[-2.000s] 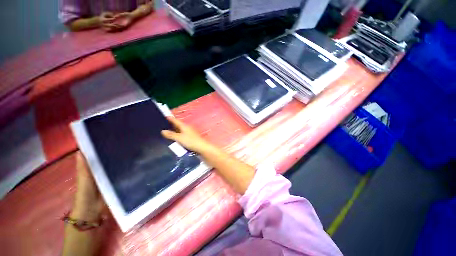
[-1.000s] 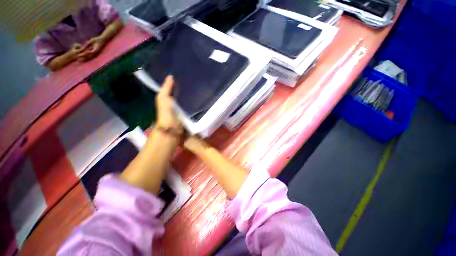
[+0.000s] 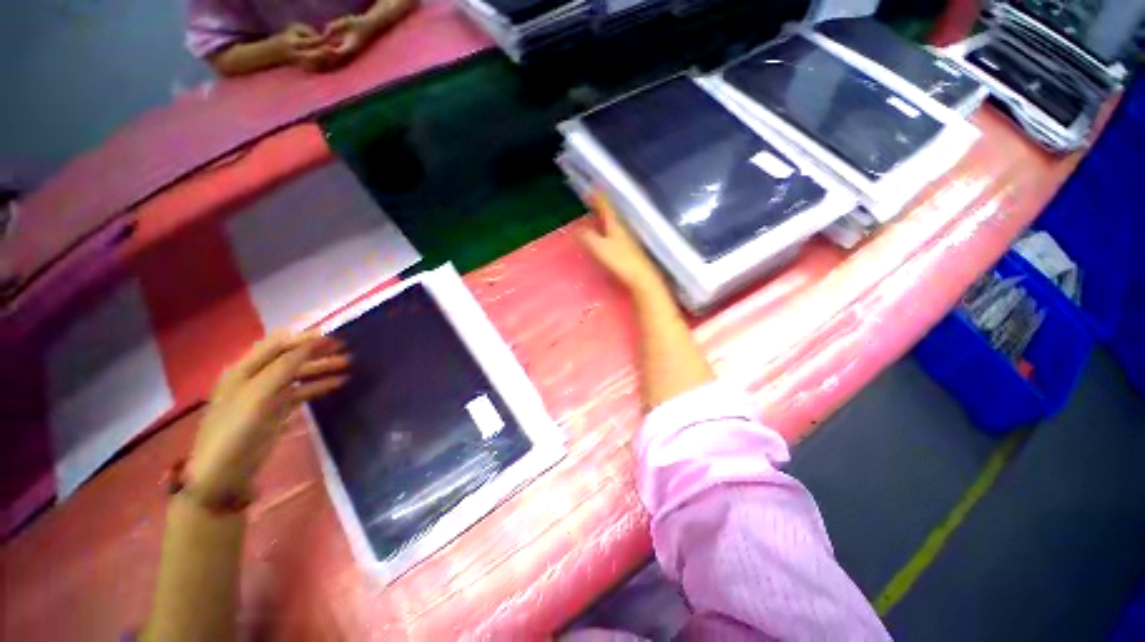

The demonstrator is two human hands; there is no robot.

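Observation:
A dark tablet point(image 3: 408, 408) with a small white barcode label lies screen up on a white sheet point(image 3: 542, 442) on the film-covered red-pink bench point(image 3: 565, 552). My left hand point(image 3: 258, 395) is at its left edge, fingers spread over the upper left corner; I cannot tell if they touch it. My right hand point(image 3: 622, 257) is open beside the left side of a stack of tablets point(image 3: 703, 169) with white layers. Its fingertips are at the stack's side and it grips nothing.
More tablet stacks point(image 3: 848, 107) stand behind and right, others point(image 3: 1036, 82) at the far right. A blue bin point(image 3: 1005, 395) with white-edged pieces is below the bench edge. A green belt point(image 3: 440, 163) runs beyond. A person's hands point(image 3: 320, 48) rest across it.
The tablets that my hands carried a second ago now lie on the nearest stack. My left hand has moved back left to the single tablet; my right hand has moved to the stack's side.

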